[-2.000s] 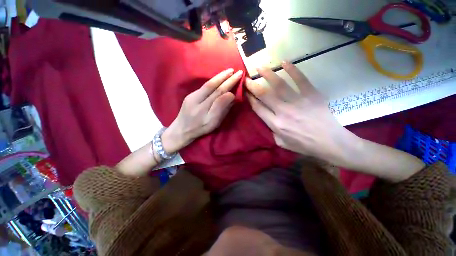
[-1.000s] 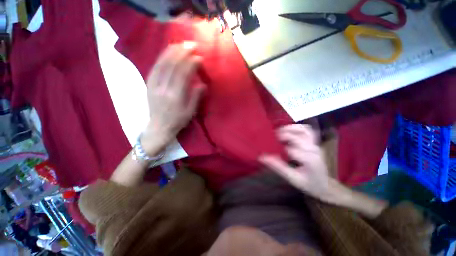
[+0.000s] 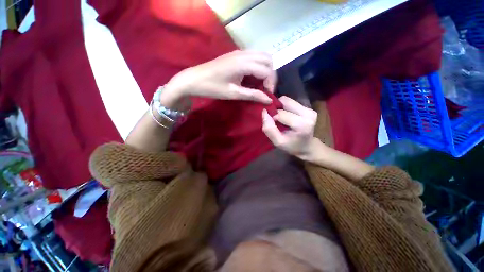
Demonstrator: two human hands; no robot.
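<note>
The dark red garment panel [image 3: 175, 48] runs from the lit spot at the top edge down over the wearer's lap. My left hand [image 3: 233, 77], with a bracelet on the wrist, pinches the cloth's edge between thumb and fingers. My right hand [image 3: 292, 127] pinches the same edge just below and to the right. The two hands nearly touch, and a small fold of red cloth shows between their fingertips. The sewing machine head, presser foot and needle are out of view.
The pale table [image 3: 241, 37] has a printed measuring scale [image 3: 318, 26] along its front edge. Another red piece [image 3: 53, 95] lies at left. Red cloth [image 3: 355, 117] hangs at right beside a blue plastic basket [image 3: 419, 114]. A cluttered rack [image 3: 32, 212] stands at lower left.
The view has tipped down towards the lap; the machine and shears have left it. My left hand has left the cloth near the machine and joined my right hand at the edge over the lap.
</note>
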